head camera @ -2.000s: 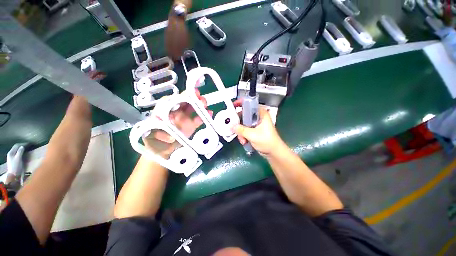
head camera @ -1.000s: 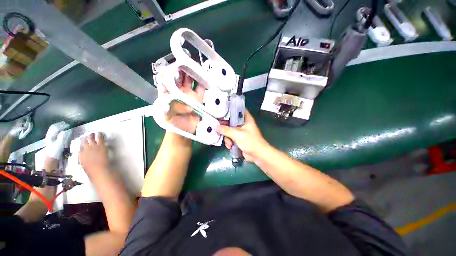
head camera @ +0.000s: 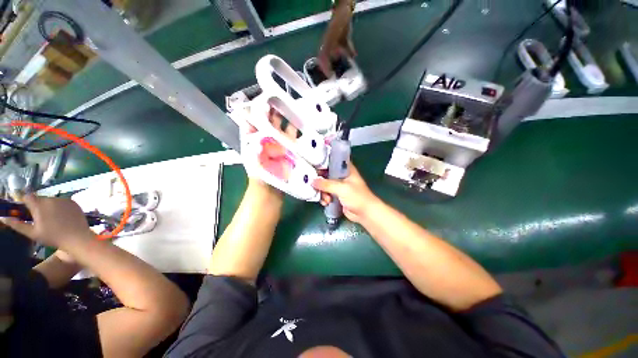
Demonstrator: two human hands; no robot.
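Observation:
Three white plastic handle housings [head camera: 278,178] are fanned side by side in front of me, above the green surface, their disc ends with dark holes toward the lower right. My left hand [head camera: 283,129] holds them from behind and shows through the loops, mostly hidden. My right hand [head camera: 347,192] holds the grey electric screwdriver [head camera: 339,159] upright, its tip end pointing down toward me. My right thumb and fingers are also at the disc end of the nearest housing. The screw feeder [head camera: 448,133] stands to the right, apart from my hands.
A neighbour's hand [head camera: 338,42] reaches in behind the housings. Another worker's arm [head camera: 63,224] is at the left, by a white board [head camera: 182,238] with housings on it. A slanted metal post [head camera: 164,87] stands at the left. A second grey screwdriver [head camera: 521,105] leans beside the feeder.
The held housings and screwdriver have shifted slightly right in view. The feeder appears farther right and lower. A neighbour's hand has come in behind the housings. The left neighbour's arm has moved.

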